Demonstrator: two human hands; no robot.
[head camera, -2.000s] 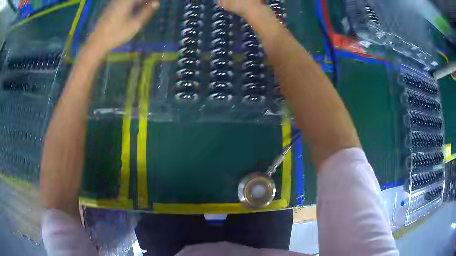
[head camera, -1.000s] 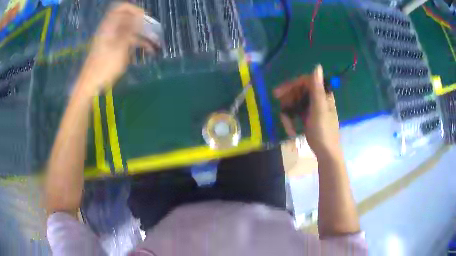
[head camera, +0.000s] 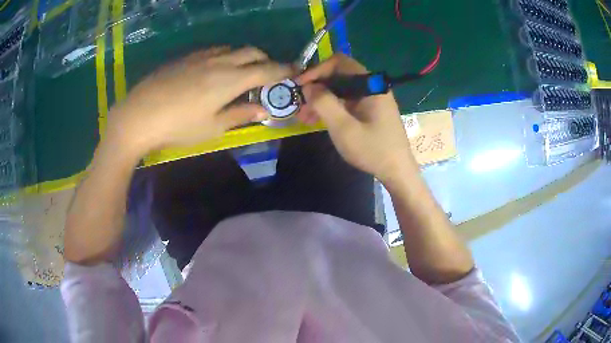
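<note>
The component (head camera: 281, 98) lies face up over the test base (head camera: 275, 123), whose rim shows only below it. My left hand (head camera: 201, 100) grips the component from the left with its fingers. My right hand (head camera: 355, 114) holds the black test probe (head camera: 348, 85) with its blue band (head camera: 377, 83); the probe's tip end is at the component's right edge, partly hidden by my fingers. The silver cable connector (head camera: 312, 50) runs up and right from the base, partly behind my hands.
A red probe lead (head camera: 437, 41) curves over the green mat at the upper right. Trays of components (head camera: 558, 74) stand at the right. Clear trays (head camera: 74, 30) lie at the upper left. A cardboard box (head camera: 432, 138) shows below the table edge.
The view has shifted, and the base now sits higher in it. My left hand has brought a component onto the base. My right hand has moved in beside it with the probe.
</note>
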